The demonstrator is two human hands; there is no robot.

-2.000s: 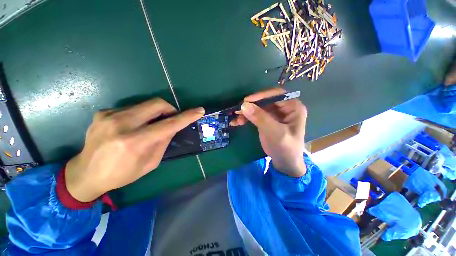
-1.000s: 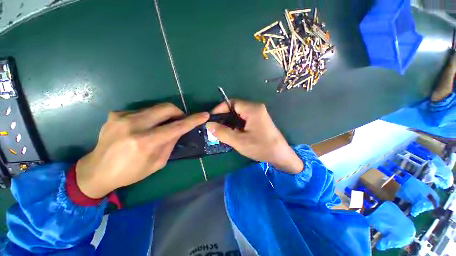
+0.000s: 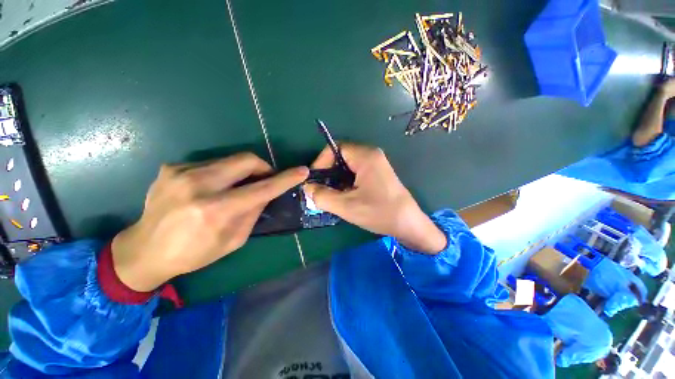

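A black phone mid-frame lies on the green bench, largely covered by both hands. Part of its main board with a bright white-silver patch shows at the right end. My left hand lies over the phone's left part, index finger stretched along the top edge; whether it grips the phone is hidden. My right hand is closed on dark slim tweezers, silver tip pointing up and away from the phone. Its thumb and fingertips rest at the board end. A small part under them cannot be made out.
A heap of thin gold, white and black flex strips lies at the back. A blue bin stands right of it. Another phone frame lies at the far left. Another person's arm shows at the right edge; cardboard boxes stand below.
My right hand turned and moved left onto the board end; the tweezers swung from lying rightward to pointing up. In the last second both hands have barely moved, and the view shifted slightly.
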